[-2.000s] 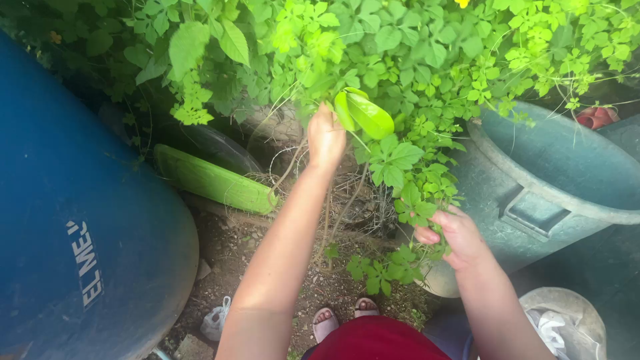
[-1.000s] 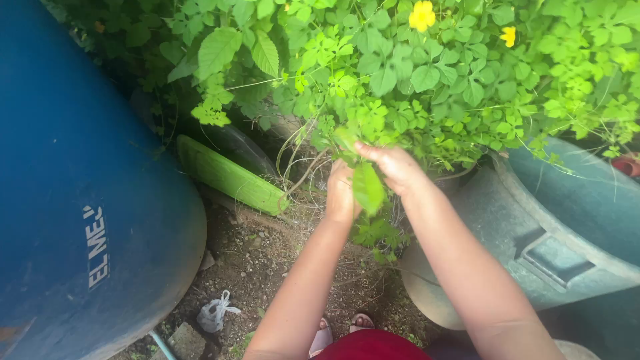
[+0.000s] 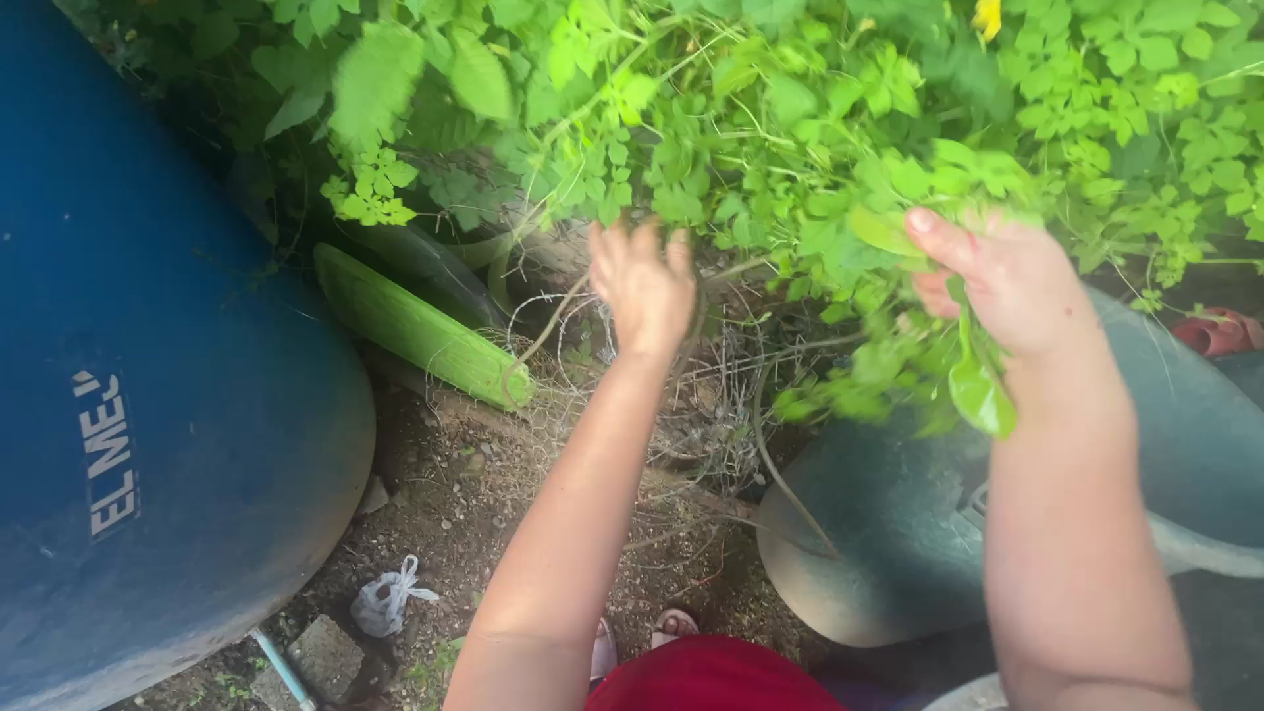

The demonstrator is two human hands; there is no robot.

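Note:
My left hand (image 3: 644, 281) reaches to the lower edge of the green climbing vine (image 3: 691, 158), its fingers spread and blurred, with nothing seen in them. To the right, my right hand (image 3: 1007, 272) is closed around some leaves and stems, and a glossy green leaf (image 3: 981, 393) hangs below its fingers. Vine leaves lie behind and beside that hand. Under my left hand there is a tangle of wire mesh and dry stems (image 3: 691, 405).
A large blue tank (image 3: 197, 395) fills the left side. Beside it lean a bright green panel (image 3: 425, 331) and a dark round object. A grey-green bin (image 3: 889, 523) stands at the right. A knotted plastic bag (image 3: 388, 597) and a concrete block (image 3: 324, 660) lie on the soil.
My hands were together at a leaf one second ago and are now apart. My right hand has moved right with leaves in it; my left hand has let go of the leaf.

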